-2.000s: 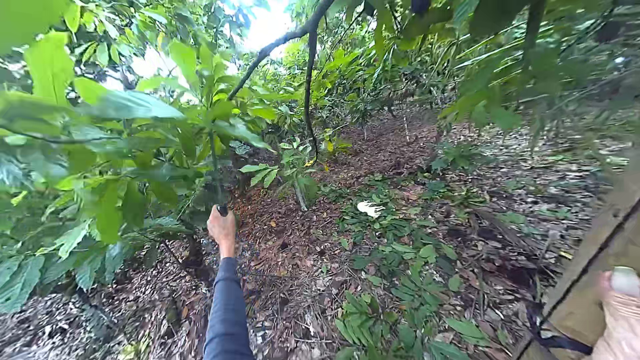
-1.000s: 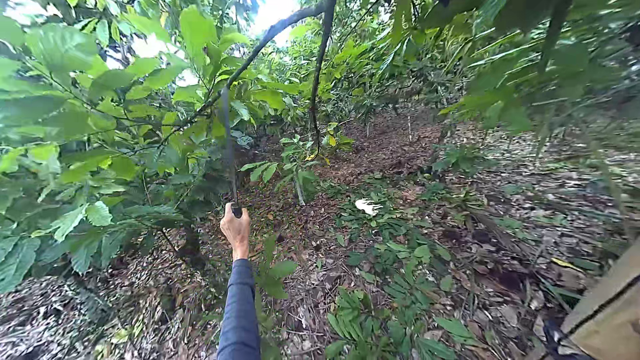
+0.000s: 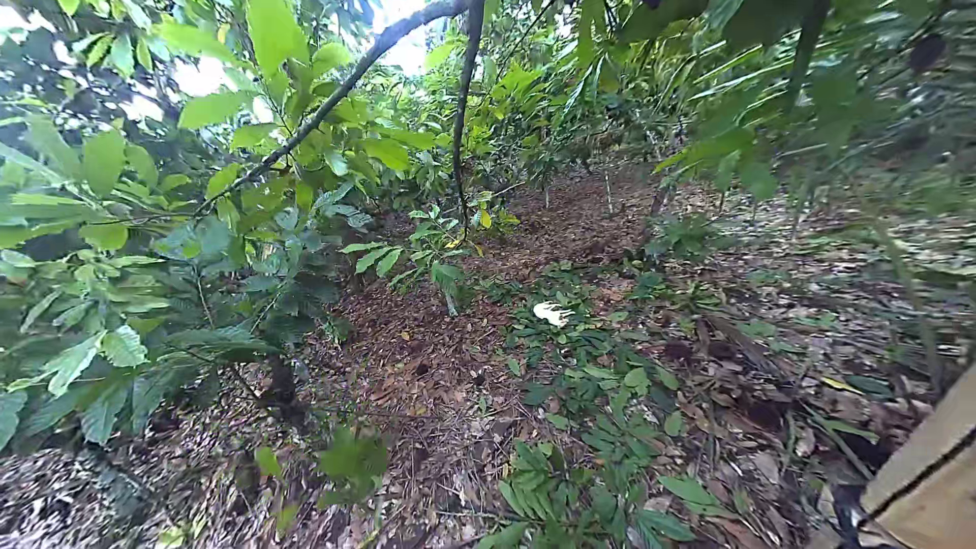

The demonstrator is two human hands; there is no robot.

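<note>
Neither of my hands shows in the head view now, so what they hold is hidden. A dark tree branch (image 3: 335,95) arches across the upper left, and a thin dark stem (image 3: 460,114) hangs down from it. Broad green leaves (image 3: 107,164) crowd the left side. A white object (image 3: 553,313), too small to name, lies on low green plants a little right of the middle. At the lower right corner is part of a tan board-like object (image 3: 926,473) with a black cord (image 3: 919,482) across it.
Dry leaf litter (image 3: 435,381) covers the sloping ground. A small leafy sapling (image 3: 448,293) stands near the middle, and a dark trunk (image 3: 282,385) rises at the left. Blurred leaves (image 3: 762,145) hang close at the upper right.
The hand with a long dark blade, held up at the left branches in both earlier frames, has left the view. The other hand, at the right edge two seconds ago, is also out of view.
</note>
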